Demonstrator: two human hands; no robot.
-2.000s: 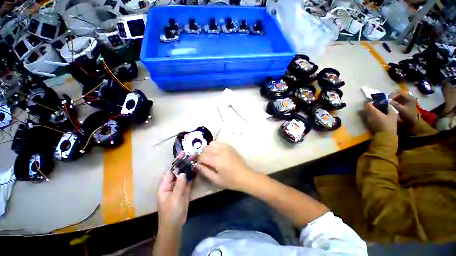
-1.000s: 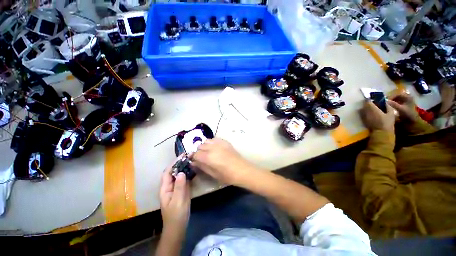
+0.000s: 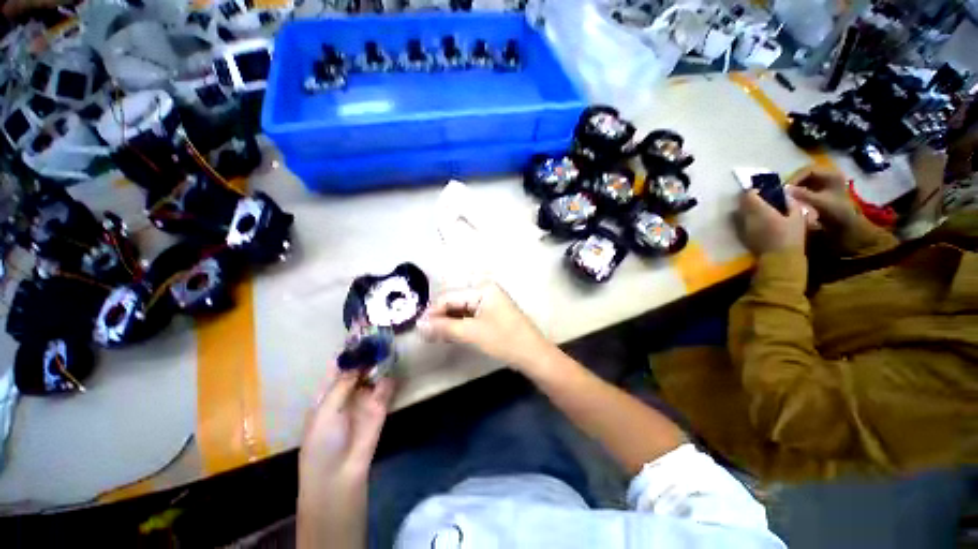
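Observation:
A black housing (image 3: 387, 300) with a pale plate and round central hole lies on the bench in front of me. My left hand (image 3: 345, 418) holds a small dark module (image 3: 366, 354) in its fingertips, just below the housing and near the bench edge. My right hand (image 3: 477, 322) is right of the housing, fingers bent with thumb and index close together. I cannot tell whether a thin wire is between its fingertips. The module is blurred.
A blue bin (image 3: 429, 134) with several modules stands behind. Filled units (image 3: 613, 188) cluster right of it. Housings with loose wires (image 3: 198, 283) heap at left. A white scrap (image 3: 456, 204) lies in front of the bin. A neighbour's hands (image 3: 781, 220) hold a dark-and-white item at right.
My right hand has drawn away from the module to the right. My left hand still holds the module, now turned. The whole view has shifted, moving the bench items leftward.

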